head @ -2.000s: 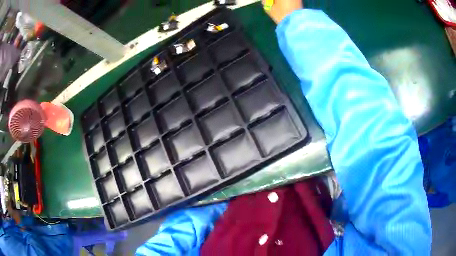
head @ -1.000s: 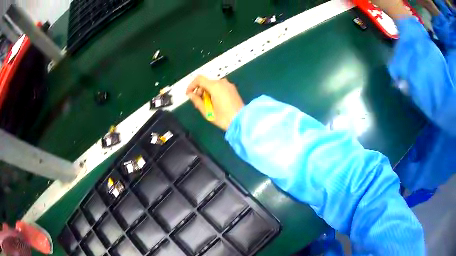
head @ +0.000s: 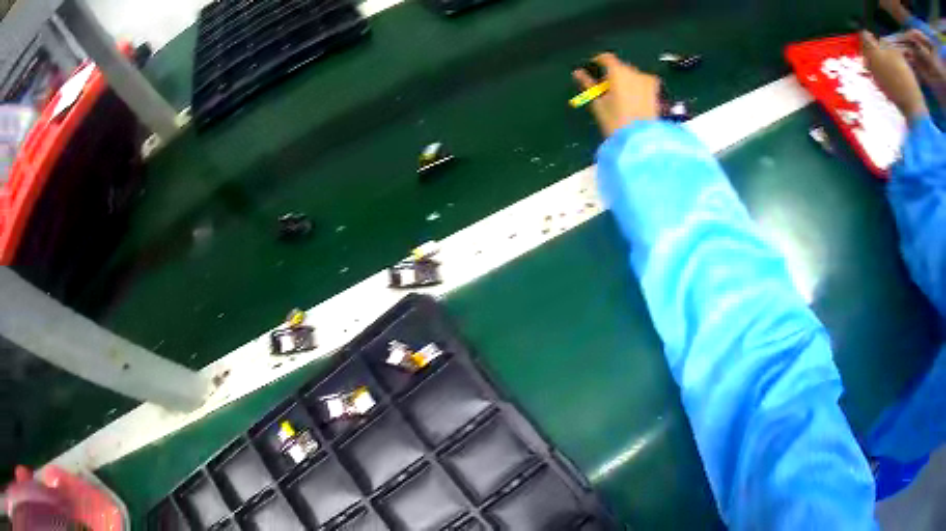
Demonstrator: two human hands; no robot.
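My right hand (head: 627, 95) reaches over the far green surface and holds the yellow tweezers (head: 589, 95). A small dark thing shows at its fingertips; I cannot tell whether it is gripped. My left hand is out of the picture. The black blister tray (head: 425, 447) lies at the lower middle, cut off by the bottom edge. Device units sit in three of its upper pockets, one of them near the tray's top corner (head: 414, 357). Two more units, one left (head: 293, 338) and one right (head: 415, 273), lie on the white strip (head: 508, 236).
More units lie on the far green surface (head: 435, 158), one close to my right wrist. Another person's hands (head: 894, 75) are at the red parts bin (head: 853, 102) on the right. Grey metal supports (head: 104, 330) stand left. A second black tray (head: 272, 47) lies at the back; the pink fan (head: 64, 502) is lower left.
My right hand has moved away, from beside the white strip to beyond it on the far green surface, still holding the tweezers. The view has shifted, and the tray sits lower than two seconds ago.
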